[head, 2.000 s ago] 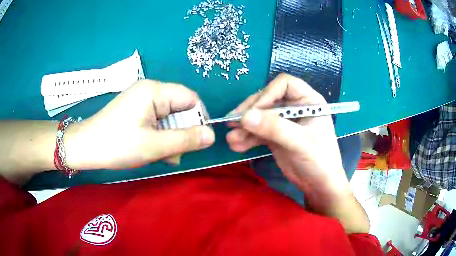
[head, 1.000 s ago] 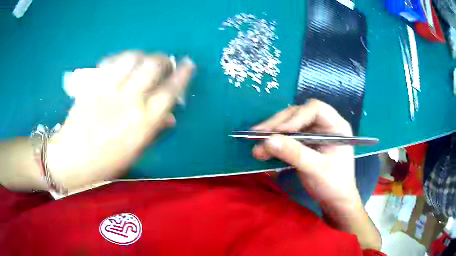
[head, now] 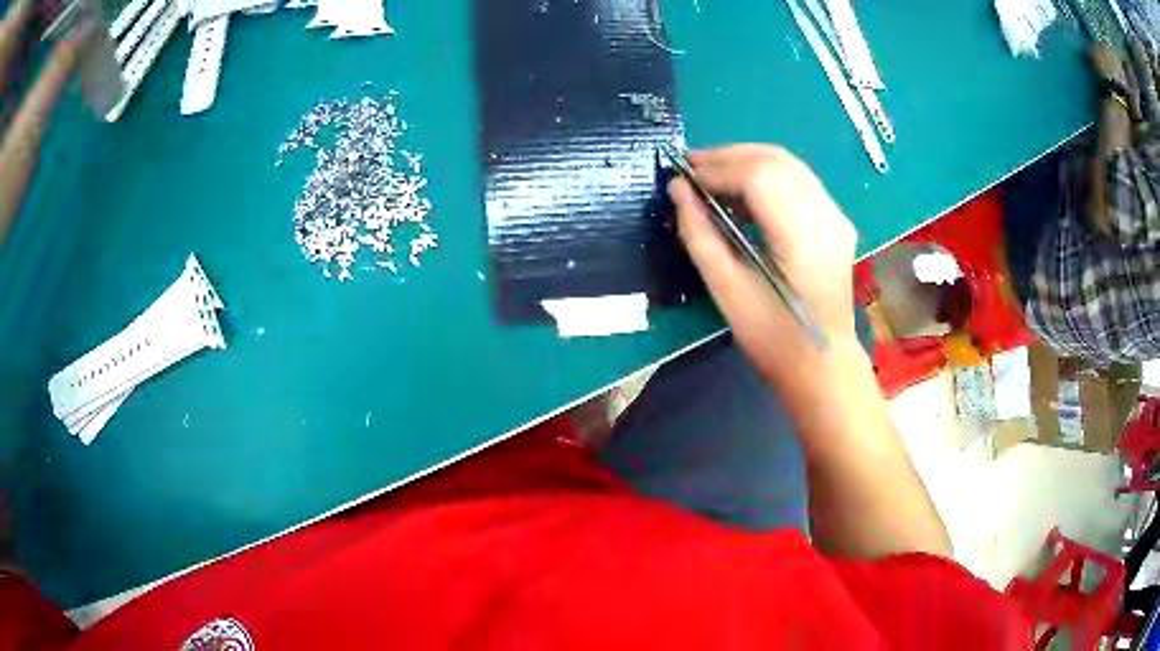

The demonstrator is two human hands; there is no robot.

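My right hand [head: 776,242] holds slim silver tweezers [head: 759,261], their points touching or just above the right side of the black ribbed mat [head: 573,153]. Tiny specks lie on the mat near the points. A blurred, cut-off hand shows at the top-left edge, beside white straps [head: 204,64]; I cannot tell whether it is my left hand or what it holds. A fanned stack of white straps [head: 134,350] lies at the left. A loose pile of tiny silver-grey inserts [head: 360,191] lies between the stack and the mat.
White tape [head: 602,314] crosses the mat's near end. Spare tweezers [head: 840,89] and a white strip [head: 850,45] lie right of the mat. The table's front edge [head: 509,439] runs diagonally. Another person's plaid sleeve [head: 1081,267], cartons [head: 1075,401] and a red stool [head: 1075,585] are at the right.
The view has swung right. My right hand has moved from above the green surface to the black mat with the tweezers. My left hand has left the strap stack, which now lies uncovered.
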